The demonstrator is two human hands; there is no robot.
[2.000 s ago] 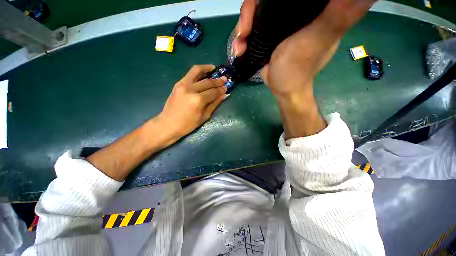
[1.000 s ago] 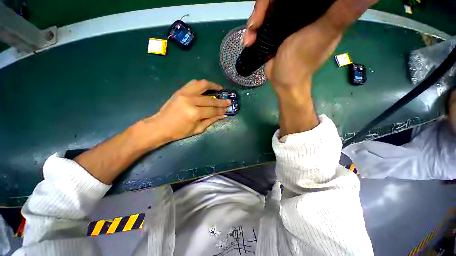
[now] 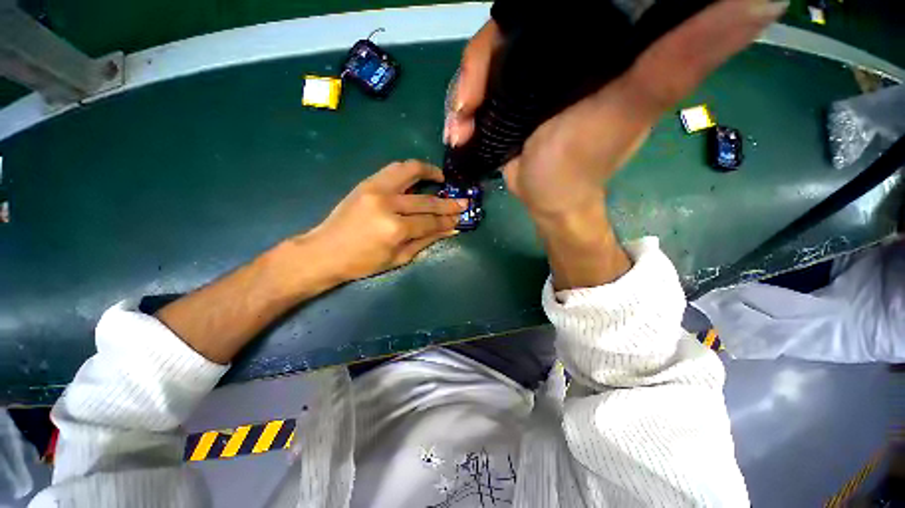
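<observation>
My right hand (image 3: 585,149) is shut around the thick black electric screwdriver (image 3: 506,109), whose lower end is at the upper part of a small dark device housing (image 3: 468,212). The bit itself cannot be seen. My left hand (image 3: 382,223) holds this housing down on the green work surface (image 3: 198,198), its fingertips on the housing's left side and top. Part of a blue board shows beside the fingers. The round screw dish is hidden behind my right hand and the screwdriver.
A housing (image 3: 372,67) with a yellow-and-white battery (image 3: 322,92) lies at the upper left. Another housing (image 3: 725,148) and battery (image 3: 697,118) lie at the right. A clear plastic bag (image 3: 851,129) and black cord (image 3: 814,213) are at far right. A pale rail (image 3: 248,48) bounds the back.
One second ago the screwdriver's end was over the round dish. It has moved down and left onto the housing and the dish is now covered. My left hand stays on the housing.
</observation>
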